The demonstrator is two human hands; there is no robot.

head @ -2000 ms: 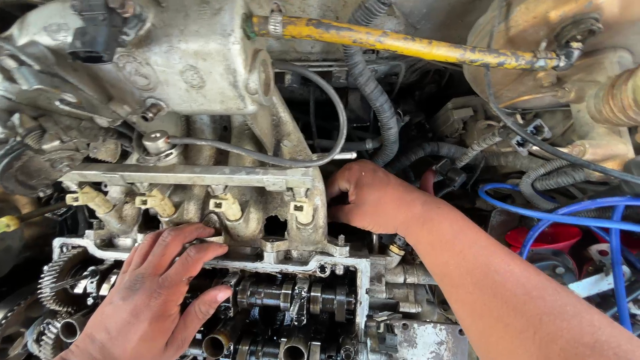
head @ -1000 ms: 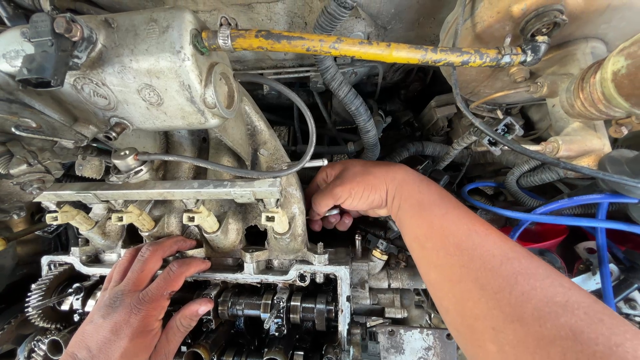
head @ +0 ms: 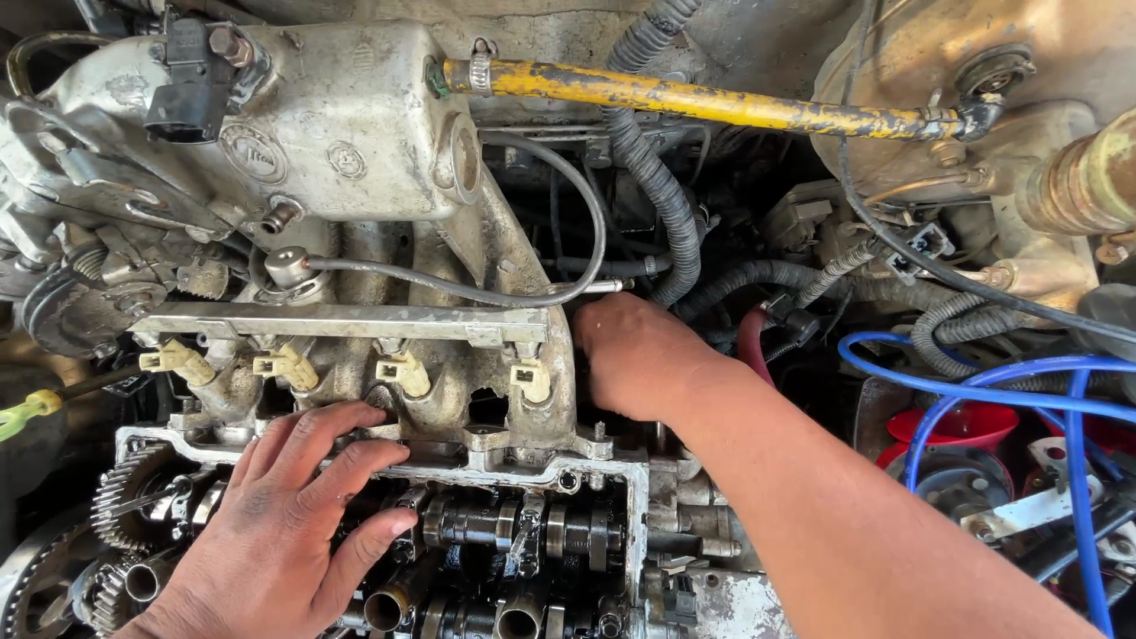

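My left hand [head: 297,510] rests on the upper edge of the open cylinder head [head: 635,532], fingers apart, at the foot of the intake manifold [head: 355,115]. Beneath and beside it lie the oily camshafts [head: 479,524] and a camshaft gear [head: 129,497]. My right hand [head: 626,355] reaches down past the manifold's right side; its fingers are hidden, so what they touch cannot be told. Just above it ends a thin grey hose with a metal tip [head: 608,286]. Along the manifold runs a metal fuel rail [head: 346,324] over cream fuel injectors [head: 404,373].
A yellow hose [head: 710,98] crosses the top to the brake booster [head: 941,53]. Black corrugated conduit [head: 661,177] hangs behind my right hand. Blue tubing [head: 1003,390] loops over a red container [head: 954,426] at right. A yellow-green handle [head: 31,413] sticks in from the left.
My right hand has moved down behind the manifold's side; one second ago its fingers showed, with a small metal piece at them. My left hand has stayed at the cylinder head's edge.
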